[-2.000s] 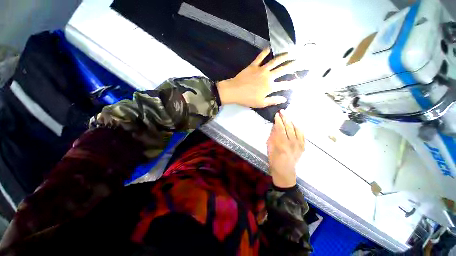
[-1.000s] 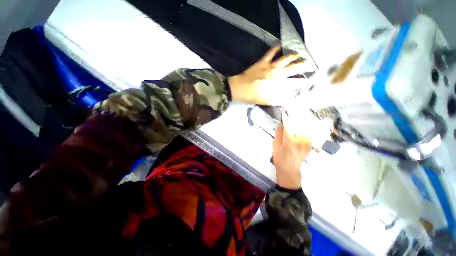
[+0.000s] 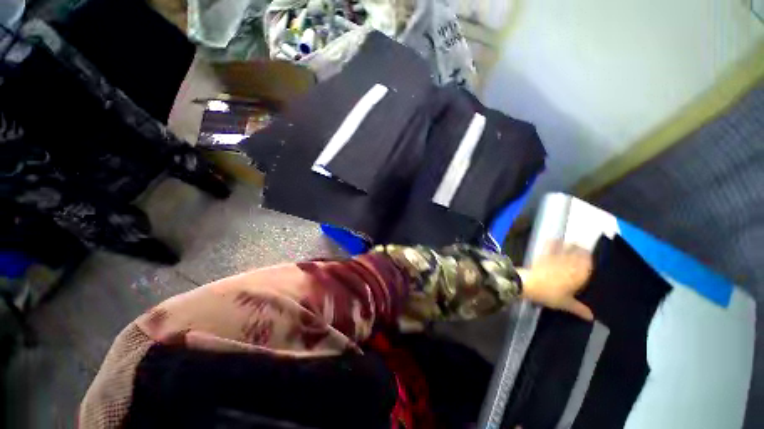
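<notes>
A dark garment panel [image 3: 624,293] with a narrow light-grey strip [image 3: 584,375] lies on the white table and runs out of the picture at the bottom. My left hand [image 3: 560,281] is blurred and lies at the panel's left edge, thumb apart from the other fingers. Whether it pinches the cloth or only rests on it cannot be told. My right hand is not visibly in the picture. The sewing machine's needle area is out of view.
Dark panels with two pale strips [image 3: 460,159] lie over a blue bin [image 3: 518,211] left of the table. Behind are a plastic bag of spools or small items [image 3: 322,29] and a cardboard box [image 3: 268,80]. Dark patterned cloth [image 3: 75,167] is at far left.
The view has swung left, away from the machine. My left hand has left the needle area and is at the panel's edge. My right hand has gone out of view.
</notes>
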